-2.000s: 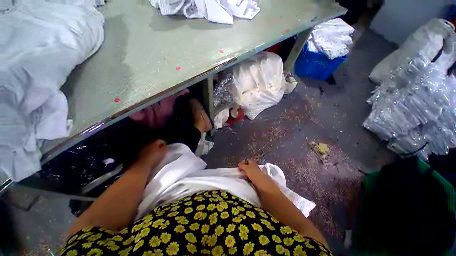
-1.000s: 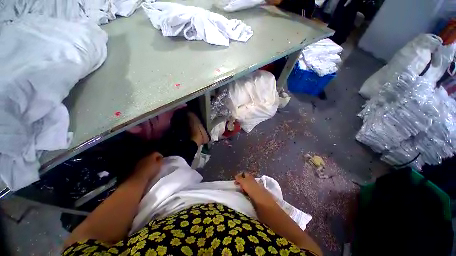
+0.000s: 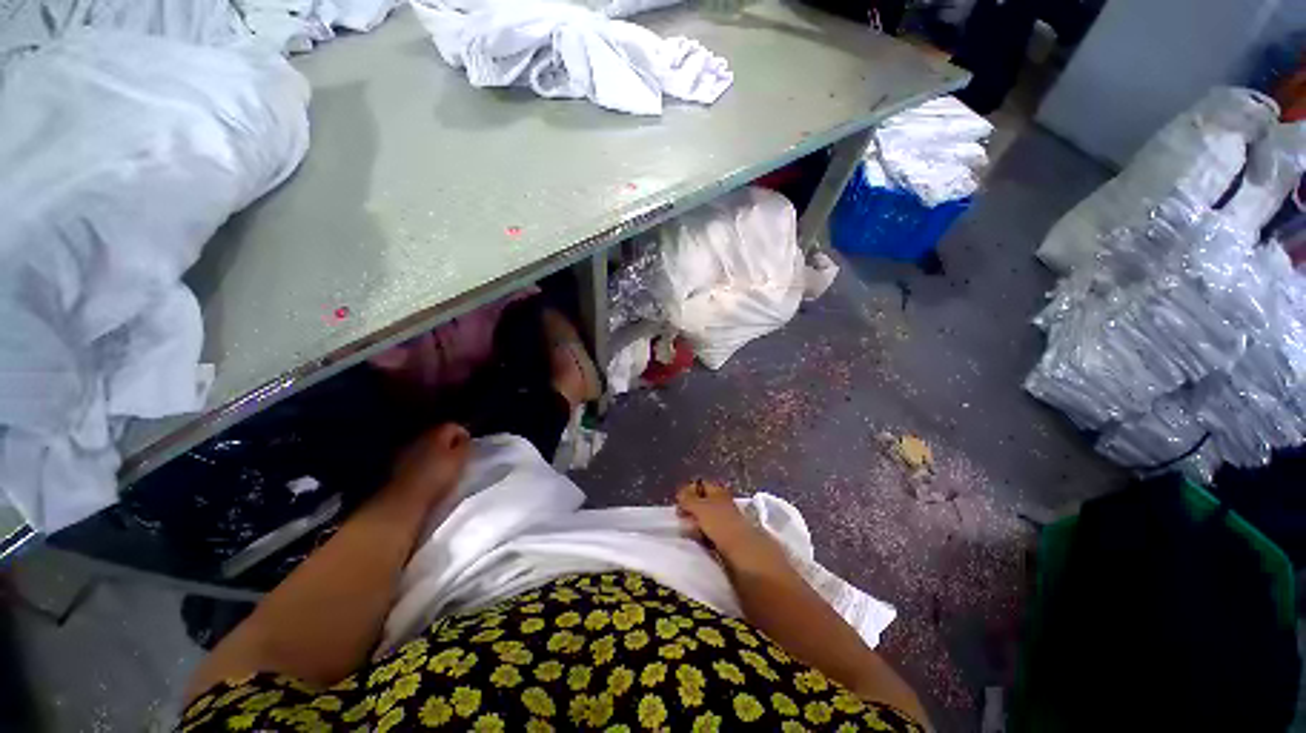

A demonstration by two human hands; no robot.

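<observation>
A white garment (image 3: 552, 539) lies across my lap, stretched between my hands, with a loose end hanging past my right wrist. My left hand (image 3: 434, 453) grips its upper left part; the fingers are mostly hidden. My right hand (image 3: 708, 513) is closed on the garment's upper edge at the right. A small dark spot shows at my right fingers; I cannot tell what it is.
The worktable (image 3: 430, 186) bears a large white garment pile (image 3: 129, 215) and a crumpled garment (image 3: 573, 55). A white sack (image 3: 731, 272) and a blue crate (image 3: 900, 215) stand by its legs. Bagged garments (image 3: 1174, 329) and a green-edged bin (image 3: 1043, 616) are right.
The view has tilted slightly, so the table and floor items have shifted in the picture. Both hands keep about the same hold on the garment, with only small movement of my right fingers.
</observation>
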